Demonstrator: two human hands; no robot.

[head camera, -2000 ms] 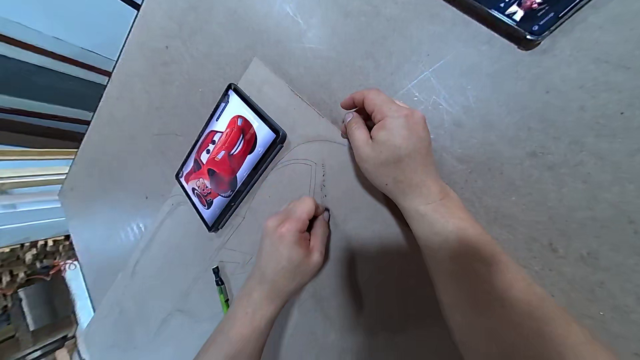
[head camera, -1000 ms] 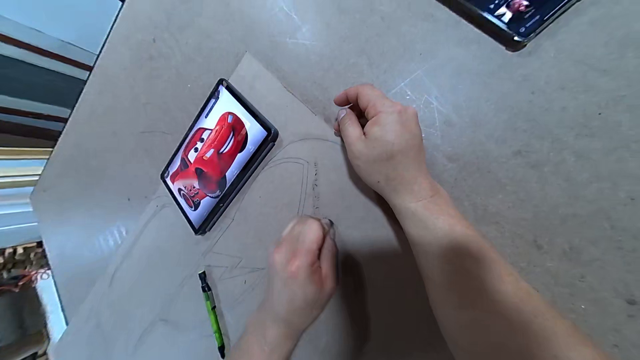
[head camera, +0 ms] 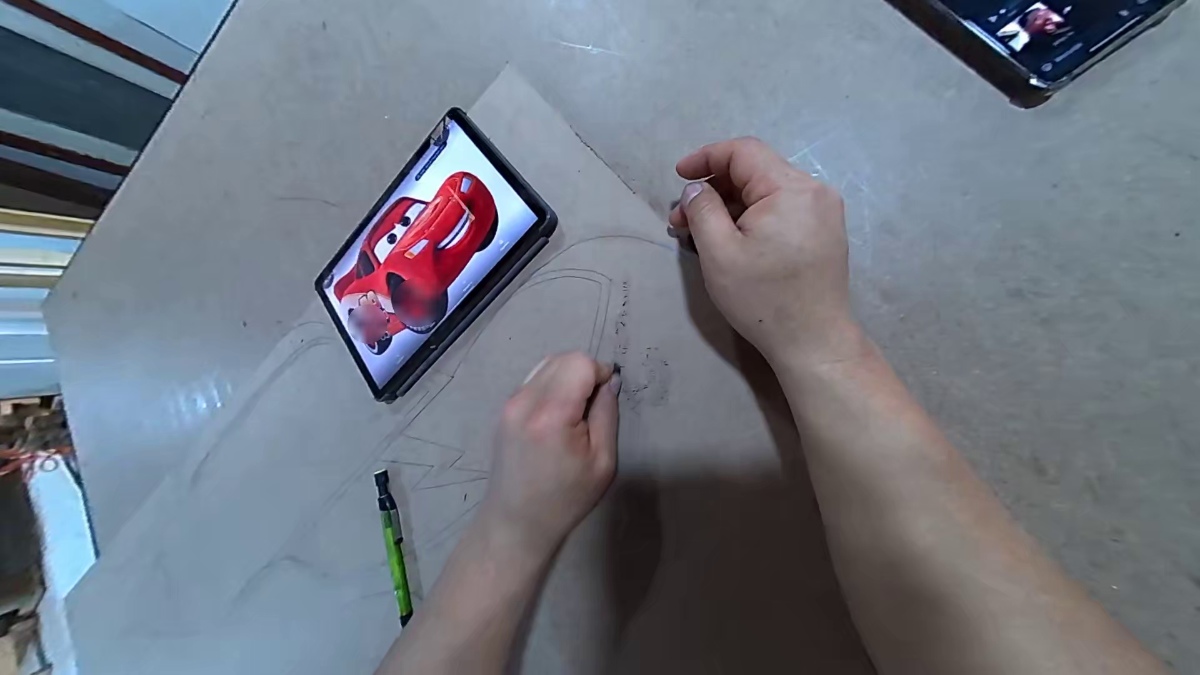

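Observation:
A large sheet of paper (head camera: 562,206) with faint pencil lines of a car-like shape lies on a grey tabletop. My left hand (head camera: 562,436) rests on it, pinching a small dark piece, perhaps an eraser, beside a line with dark specks and a smudge. My right hand (head camera: 773,244) is curled at the sheet's right edge, thumb near the fingers; whether it holds anything is unclear. A tablet (head camera: 431,253) showing a red cartoon car lies on the sheet, left of my hands. A green mechanical pencil (head camera: 394,553) lies to the left of my left forearm.
A phone in a dark case (head camera: 1027,84) lies on the grey tabletop (head camera: 994,281) at the upper right. Beyond the table's left edge are striped panels and, lower down, a cluttered area with wood-like pieces.
My left hand has moved down along the drawn line, still pinching the small dark piece. A dark smudge now shows beside that line. My right hand stays near the sheet's edge.

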